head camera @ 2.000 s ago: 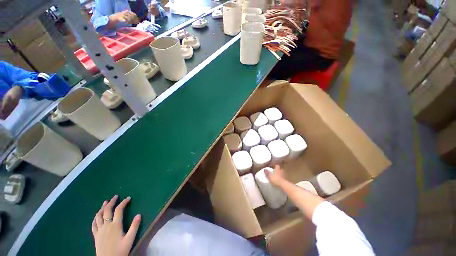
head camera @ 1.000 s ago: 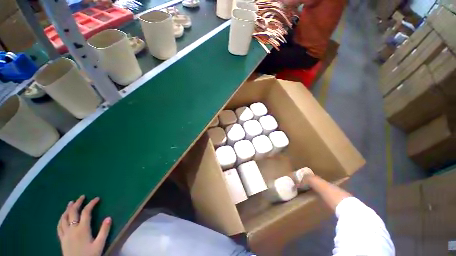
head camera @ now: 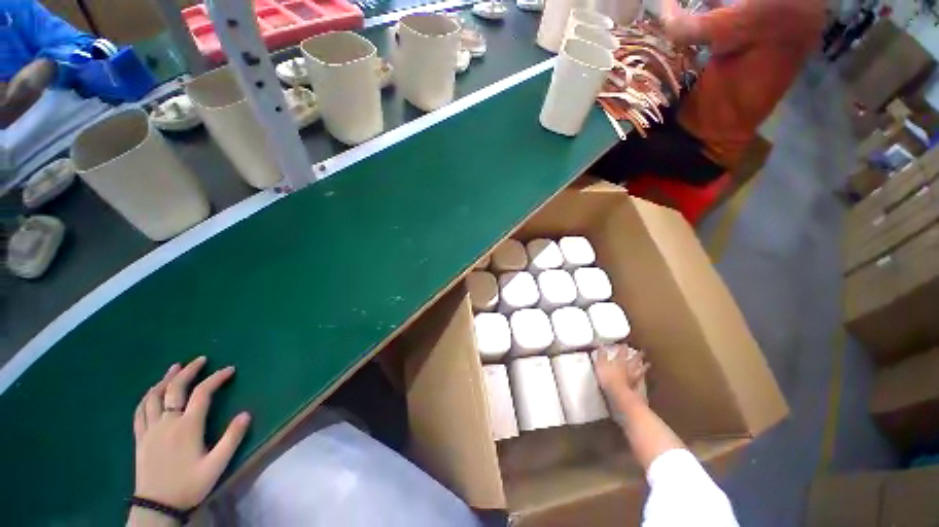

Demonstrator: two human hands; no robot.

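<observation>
Cream housings stand in rows with their white ends up inside the open carton [head camera: 443,412]. In front of them, several housings [head camera: 535,393] lean or lie side by side, showing their long sides. My right hand [head camera: 621,373] is in the carton at the right end of this front row, with its fingers over the upper end of a housing that it mostly hides. My left hand [head camera: 180,432] rests flat on the green bench top [head camera: 309,278], fingers spread, holding nothing.
A pale side rail [head camera: 221,214] separates the bench from the belt, where housings [head camera: 345,88] and flat cream pieces stand. A perforated post [head camera: 257,93] rises there. Thin brown straps [head camera: 638,82] and a person in orange [head camera: 752,72] are at the far end.
My right hand has moved from the carton's near right to the front row's right end. The two housings at the near side are gone from there; the front row is longer. My left hand stays on the bench.
</observation>
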